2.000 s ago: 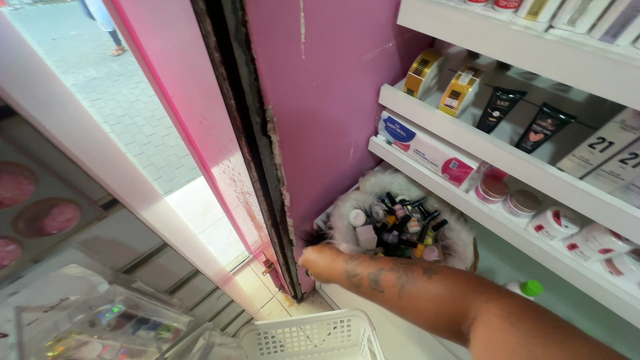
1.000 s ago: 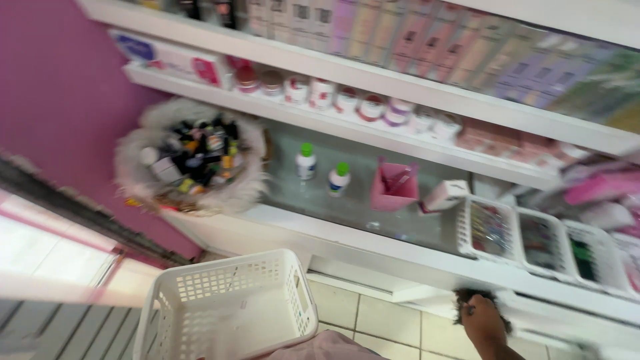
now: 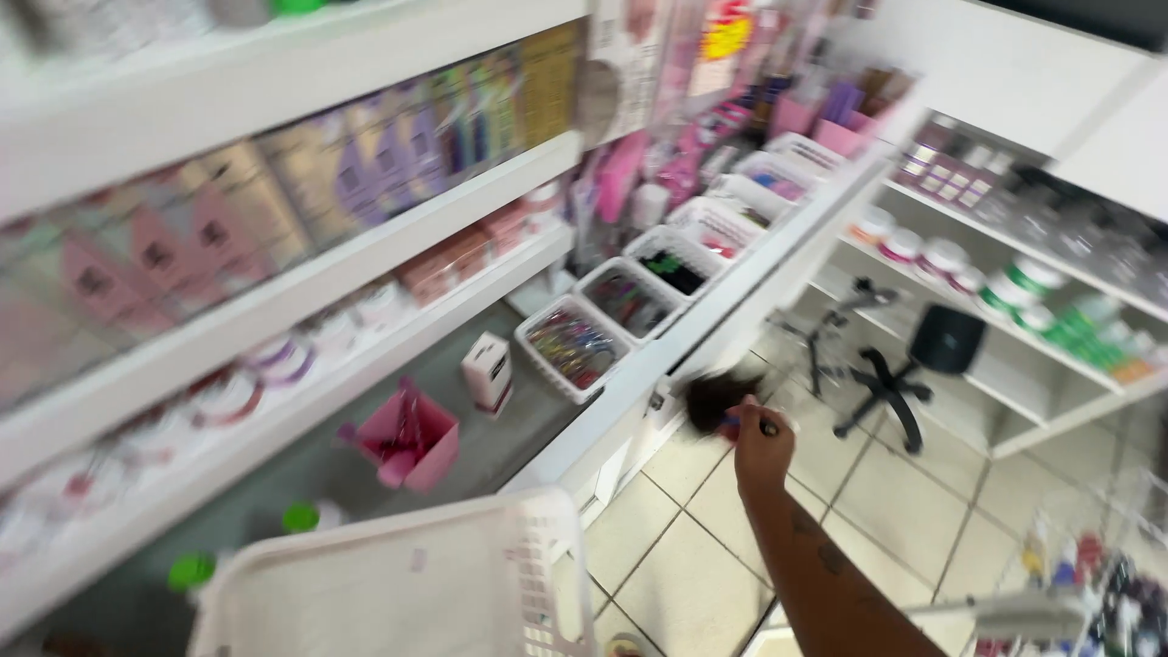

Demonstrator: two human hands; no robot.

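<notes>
My right hand [image 3: 765, 447] reaches out over the tiled floor, closed on the handle of a dark feather duster [image 3: 716, 401]. The duster's blurred tuft is beside the front edge of the white counter [image 3: 671, 351]. A white plastic basket [image 3: 392, 529] with perforated sides stands out at the lower left; a small mark shows on its bottom. My left hand is not in view, and whatever carries the basket is hidden. Near the counter's edge are small white baskets, one with colourful small items [image 3: 573, 347] and one with black and green items [image 3: 673, 266].
On the counter are a pink holder [image 3: 411, 443], a small white box [image 3: 488, 372] and green-capped bottles [image 3: 192, 572]. Packed shelves [image 3: 283, 274] rise at left. A black wheeled chair [image 3: 922, 365] is near the right-hand shelves. A rack with bottles [image 3: 1095, 584] is at lower right.
The view has swung far to the right along the counter. The duster hand, over the wall-end fluffy basket two seconds ago, is now beyond the row of small white baskets.
</notes>
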